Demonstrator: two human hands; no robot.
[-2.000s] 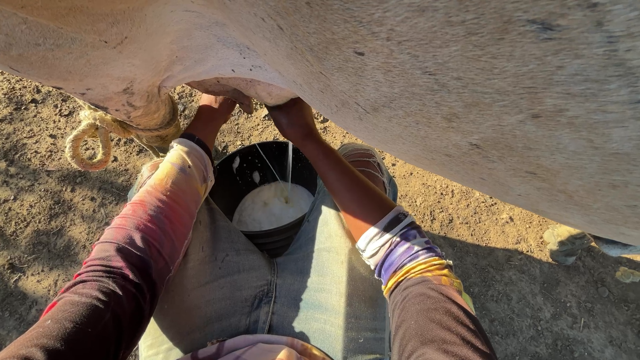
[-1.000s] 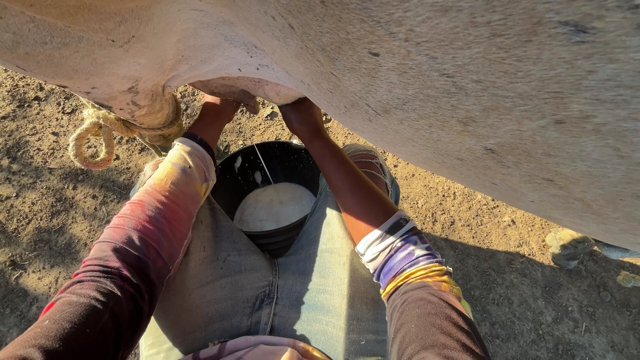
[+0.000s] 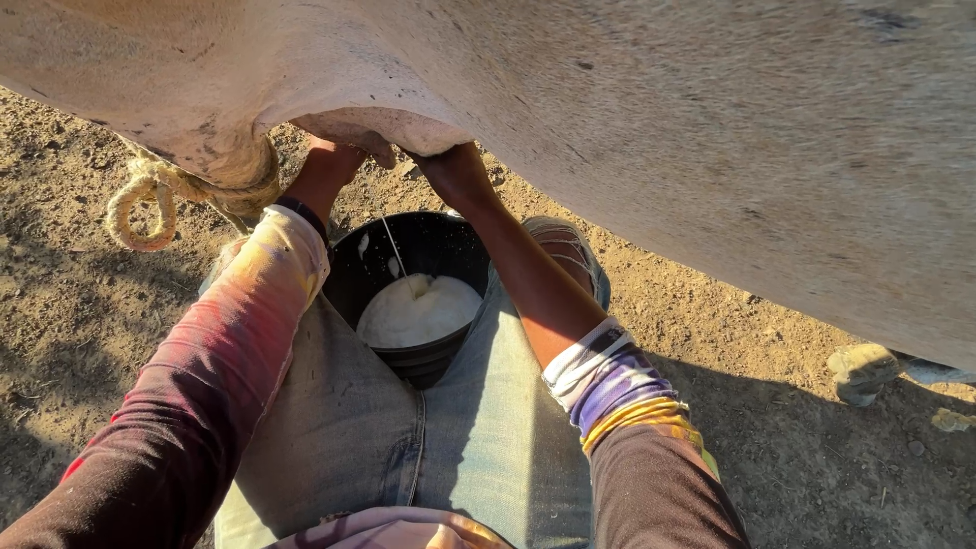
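A light-haired cow's udder [image 3: 381, 126] hangs at the top centre, below the animal's belly [image 3: 610, 152]. My left hand [image 3: 339, 158] is up against its left part, fingers mostly hidden; a teat [image 3: 377, 147] shows beside it. My right hand [image 3: 454, 171] is closed at the udder's right side, its grip partly hidden beneath. A black bucket [image 3: 415, 362] stands between my knees, holding frothy white milk [image 3: 419, 311]. One thin white stream falls into the milk from the left side, and white splashes mark the inner wall.
A looped rope [image 3: 141, 213] is tied around the animal's leg [image 3: 236, 164] at left. My jeans-clad legs [image 3: 343, 427] flank the bucket, with a shoe [image 3: 564, 244] right of it. A hoof or stone [image 3: 862, 370] lies at far right on the dirt ground [image 3: 686, 305].
Two streams showed two seconds ago; one thin stream shows now, as one second ago. Both hands remain at the udder with only slight shifts.
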